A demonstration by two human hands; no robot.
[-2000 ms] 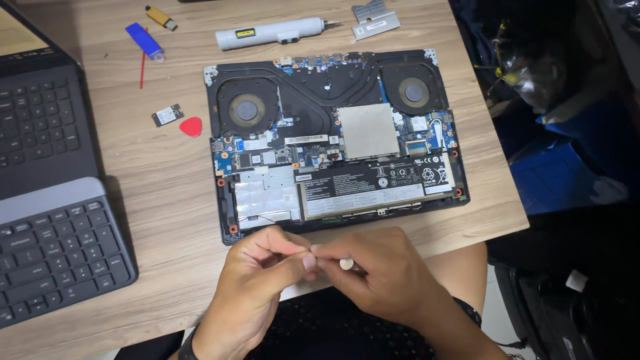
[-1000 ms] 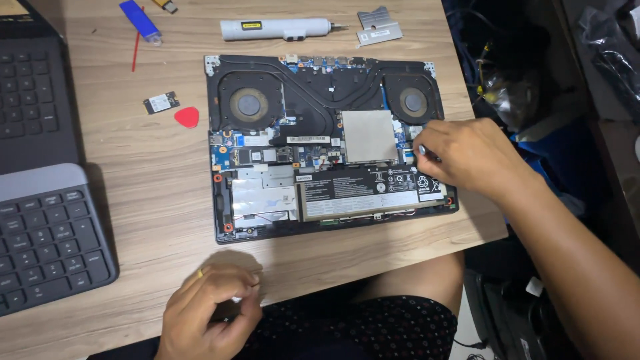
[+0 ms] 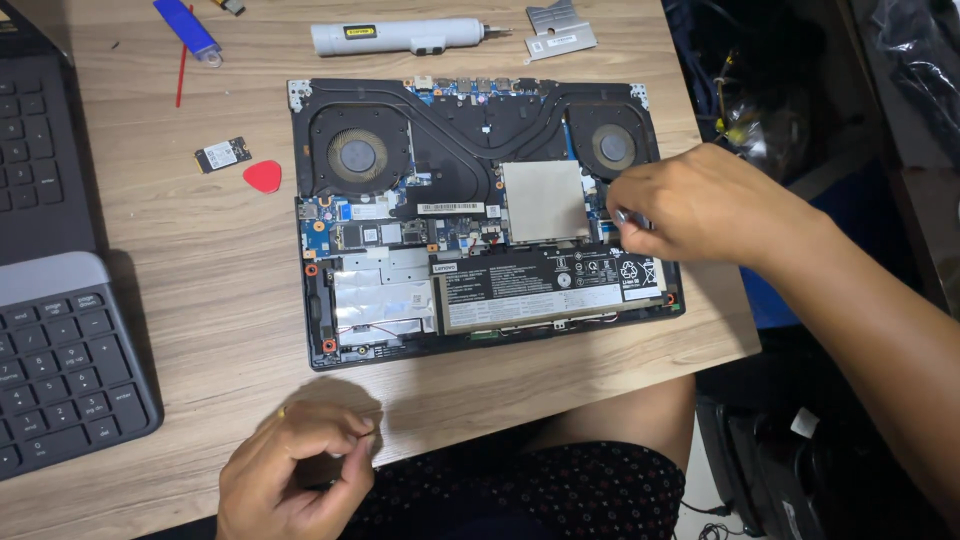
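Observation:
An opened Lenovo laptop base lies on the wooden table, its fans, heat pipes and battery exposed. Over its right side, between the right fan and the battery, my right hand is bent down with a small shiny item at its fingertips; what it is and what the tips touch cannot be told. My left hand rests near the table's front edge, below the laptop's left corner. Its thumb and index finger are pinched together, perhaps on something tiny that is too small to identify.
An electric screwdriver and a metal bracket lie behind the laptop. To its left are an M.2 drive, a red plastic pick, a blue plastic case and a red stick. A keyboard and another laptop border the left.
My hands were together in front of the laptop two seconds ago. They have come apart, the right one going over the laptop's right side and the left one staying low at the table's front.

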